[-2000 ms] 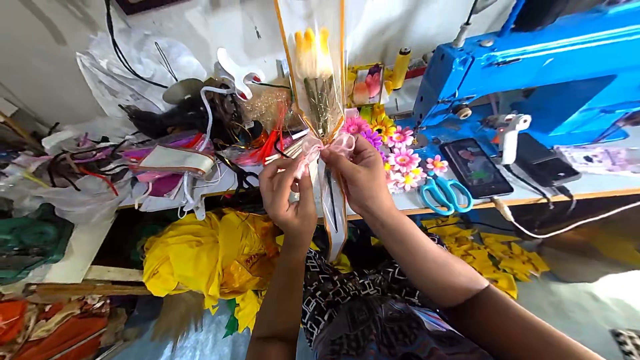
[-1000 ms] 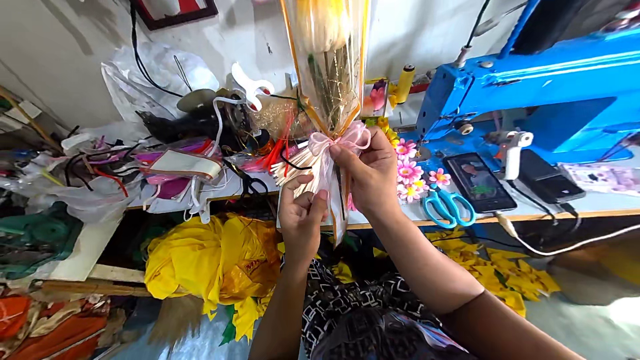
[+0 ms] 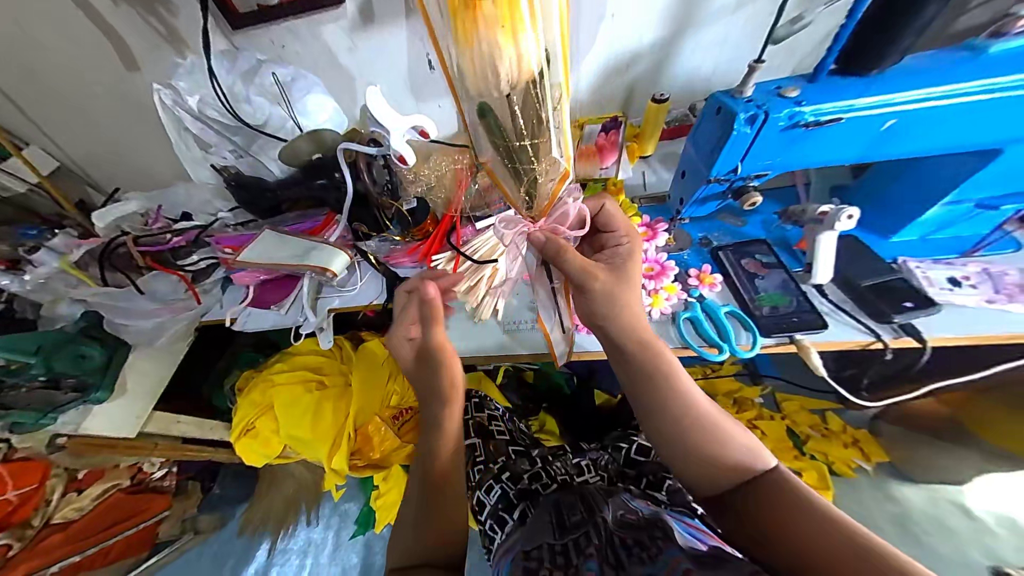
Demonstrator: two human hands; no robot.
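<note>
A wrapped artificial flower [image 3: 500, 64] with yellow and white petals stands in a clear sleeve with orange edging. A pink ribbon bow [image 3: 538, 228] is tied around the sleeve's narrow lower part. My right hand [image 3: 604, 268] pinches the bow and the gathered wrap between thumb and fingers. My left hand [image 3: 426, 320] is apart from the bow, lower and to the left, its fingers loosely raised with nothing seen in them. Between the hands, a bundle of pale thin sticks [image 3: 480, 272] lies on the table behind the bow's hanging tail.
To the right are blue-handled scissors [image 3: 718, 328], a smartphone [image 3: 768, 288], a glue gun [image 3: 828, 240] and a blue sewing machine [image 3: 832, 120]. Pink artificial flowers [image 3: 659, 270] lie beside my right hand. Ribbons and plastic bags [image 3: 160, 264] cover the left side. Yellow cloth [image 3: 320, 400] hangs below the table edge.
Two seconds ago both hands were at the bow. My left hand has since moved away to the left and down, while my right hand still holds the bow, whose loops now show more fully.
</note>
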